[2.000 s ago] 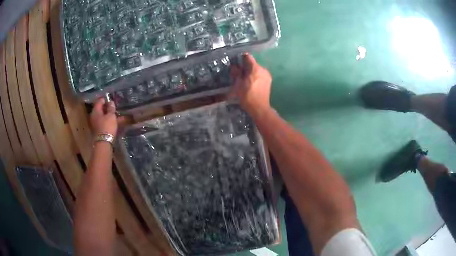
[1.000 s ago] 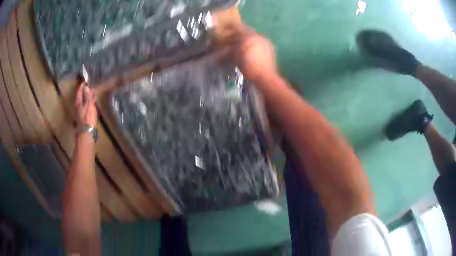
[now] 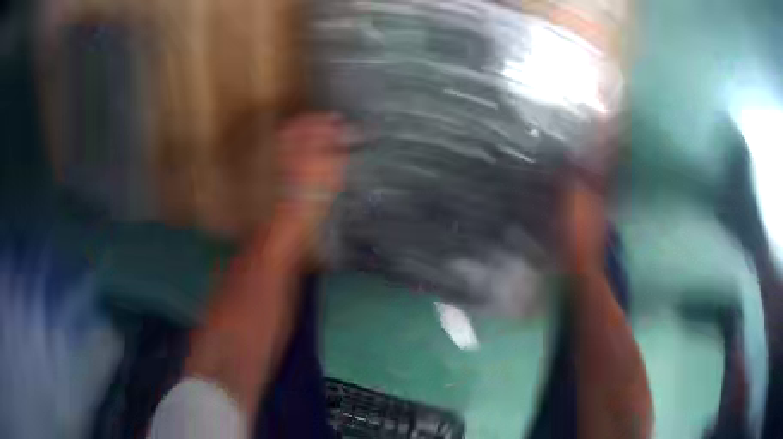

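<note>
A film-wrapped tray [image 3: 438, 163] lies in front of me at the pallet's right side, with bright glare on its upper right. The picture is strongly blurred, and its contents cannot be made out. My left hand [image 3: 313, 154] is at the tray's left edge. My right hand [image 3: 584, 214] is at its right edge, low and partly lost in the blur. Both hands touch or nearly touch the tray sides; the fingers cannot be made out. The wooden pallet [image 3: 227, 94] shows to the left of the tray.
A flat grey thing [image 3: 107, 120] lies on the pallet's far left. A white strip [image 3: 455, 326] lies on the green floor below the tray. A black plastic grid [image 3: 386, 411] is at the bottom edge. Blurred blue and white clothing [image 3: 51, 317] shows lower left, dark legs at the right.
My hands have left the upper tray stack and are now at the sides of the nearer tray. The view has turned, and the black grid has come into view.
</note>
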